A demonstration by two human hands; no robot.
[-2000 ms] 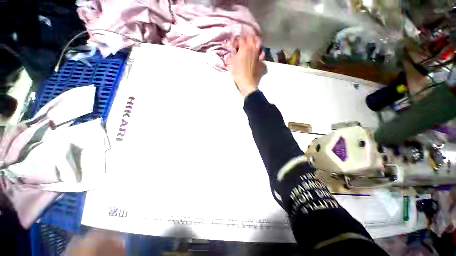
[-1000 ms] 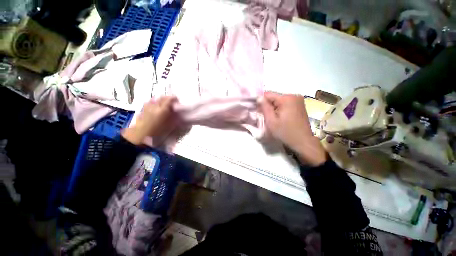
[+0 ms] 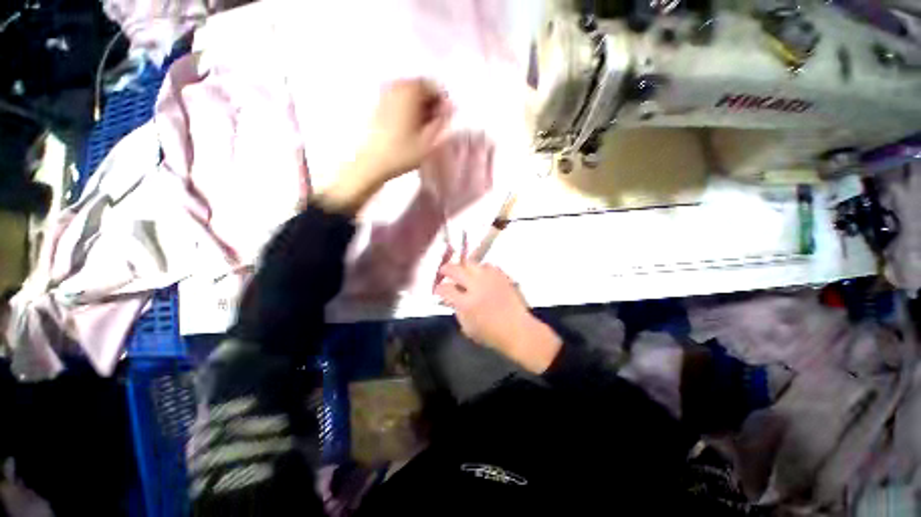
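Note:
A pale pink garment panel [image 3: 389, 247] lies on the white table left of the sewing machine head [image 3: 581, 86], washed out by bright light. My left hand [image 3: 404, 126] is above the cloth, blurred, with fingers curled; whether it grips cloth cannot be told. My right hand [image 3: 490, 303] is at the table's near edge, its fingertips closed on the lower right edge of the pink cloth. The needle and presser foot cannot be made out.
More pink and white cloth [image 3: 91, 273] hangs at the left over a blue crate [image 3: 157, 429]. A green tool [image 3: 805, 219] and black loops [image 3: 863, 217] lie at the table's right end. A mauve-pink heap [image 3: 808, 353] is at the lower right.
The view has turned and moved closer to the machine. The cloth stretched between both hands is now laid flatter beside the machine head. My left hand is now farther forward than my right.

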